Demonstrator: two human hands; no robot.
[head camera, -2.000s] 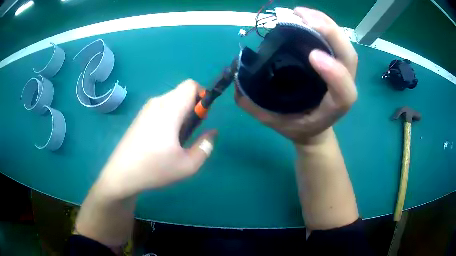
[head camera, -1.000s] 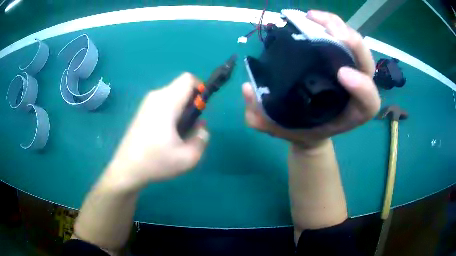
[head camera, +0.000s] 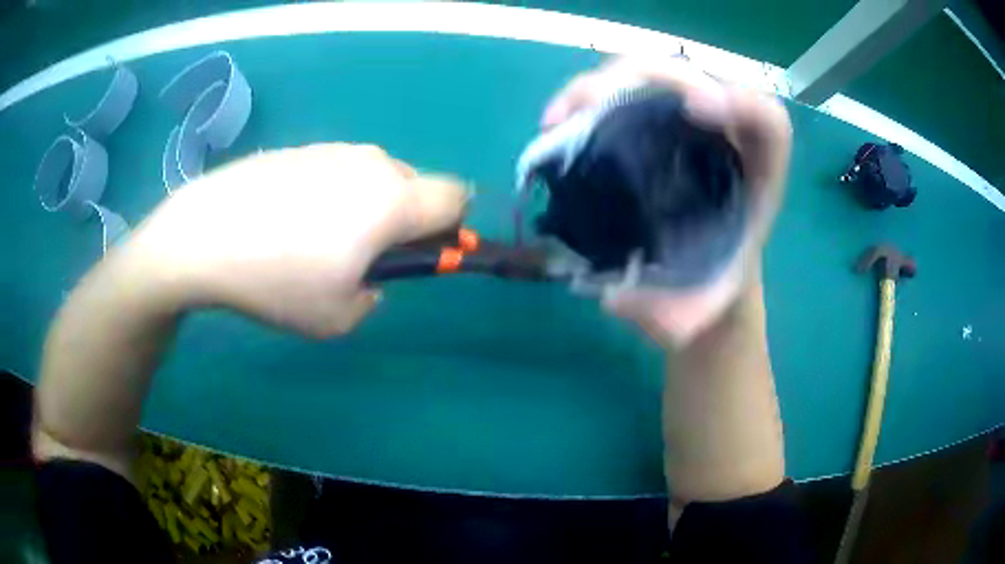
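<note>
My right hand (head camera: 760, 143) holds the round black housing (head camera: 645, 193) above the bench, its open round side towards me. A silver-grey mesh cover (head camera: 623, 99) runs around the housing's edge. My left hand (head camera: 320, 237) is closed around the pliers (head camera: 463, 259), which have black handles with orange bands. The plier jaws are at the lower left edge of the mesh; blur hides whether they grip it. The housing and the hand on it are blurred.
Loose C-shaped mesh covers (head camera: 209, 110) lie at the left, partly behind my left arm. A black unit (head camera: 882, 176) and a claw hammer (head camera: 878, 364) lie at the right. Yellow cylinders (head camera: 209, 496) sit below the bench at lower left. A grey post (head camera: 860, 50) stands beyond the white edge strip.
The pliers have swung level and moved right to the mesh edge. My left forearm is higher and further left. The housing has turned and shifted slightly left. More yellow cylinders show.
</note>
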